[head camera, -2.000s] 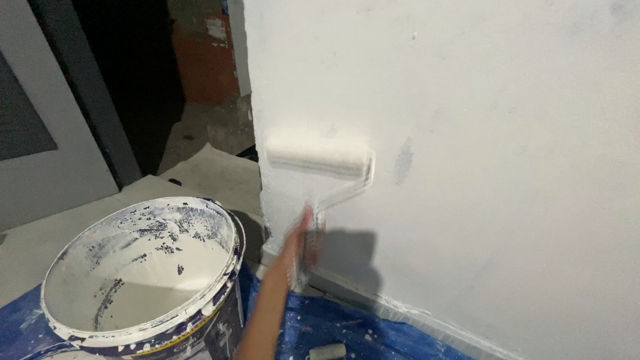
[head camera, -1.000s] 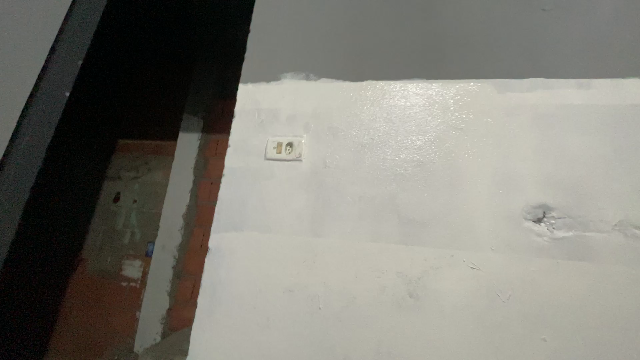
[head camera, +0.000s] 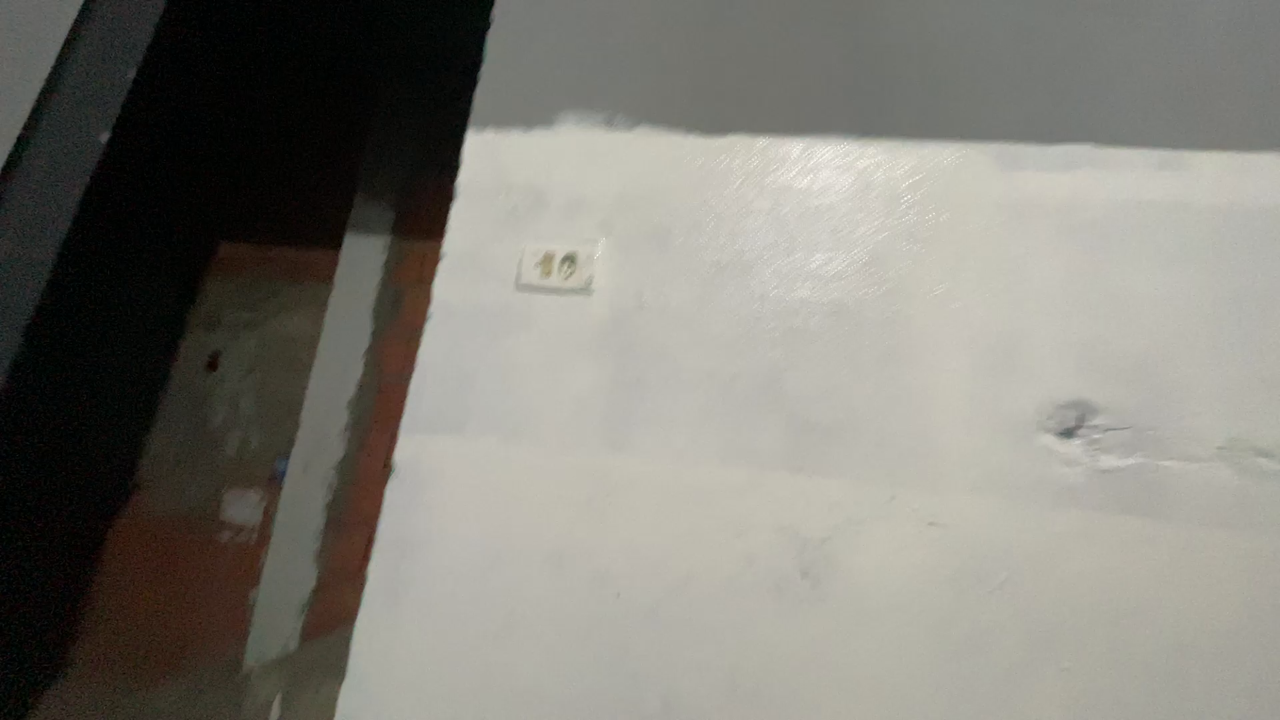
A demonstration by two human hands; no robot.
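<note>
Neither my left hand nor my right hand is in view. A wall coated in white paint [head camera: 700, 400] fills most of the head view, with a glossy, wet-looking patch near its top. Above the white part, a grey band [head camera: 880, 65] runs along the wall, and the border between them is slightly uneven. A small white electrical outlet or switch plate [head camera: 556, 268] sits on the upper left of the wall. A rough, dented spot [head camera: 1075, 418] shows at the right.
Left of the wall's edge is a dark opening [head camera: 250, 120]. Through it show a pale vertical strip [head camera: 325, 430], red brickwork [head camera: 150, 560] and rough grey plaster [head camera: 250, 350]. A grey frame [head camera: 60, 170] slants at the far left.
The view has swung up the wall. The hand on the paint roller and the paint bucket, seen two seconds ago, are out of sight.
</note>
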